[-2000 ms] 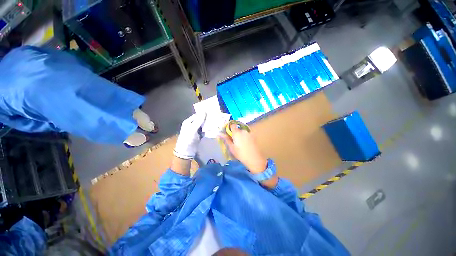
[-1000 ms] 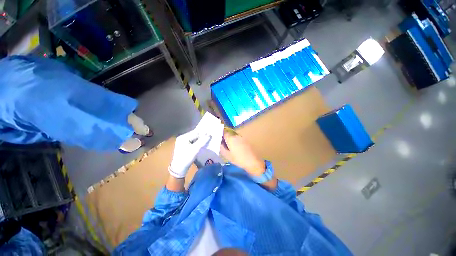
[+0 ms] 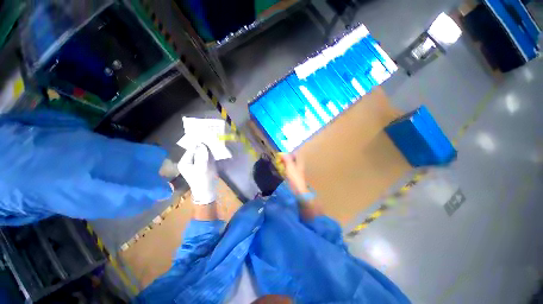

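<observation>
My left hand [image 3: 199,173], in a white knit glove, holds several white paper slips [image 3: 205,132] fanned out, left of centre. A small yellow tape piece [image 3: 227,138] shows at the right edge of the slips. My right hand [image 3: 295,173], bare with a light blue band at the wrist, holds a yellow tape roll [image 3: 278,163] at its fingertips, partly hidden. The row of blue battery packs [image 3: 321,89] lies ahead, with a white strip along part of its far edge.
Brown board [image 3: 351,163] lies under and beside the packs. One blue pack [image 3: 421,138] stands apart at right. A person in a blue smock [image 3: 77,169] is at left, near my left hand. Benches [image 3: 107,65] stand beyond. More blue packs [image 3: 515,29] are at upper right.
My left hand has moved left with the slips, now fanned out. My right hand has drawn away to the right, with the tape roll visible again. The other person appears closer.
</observation>
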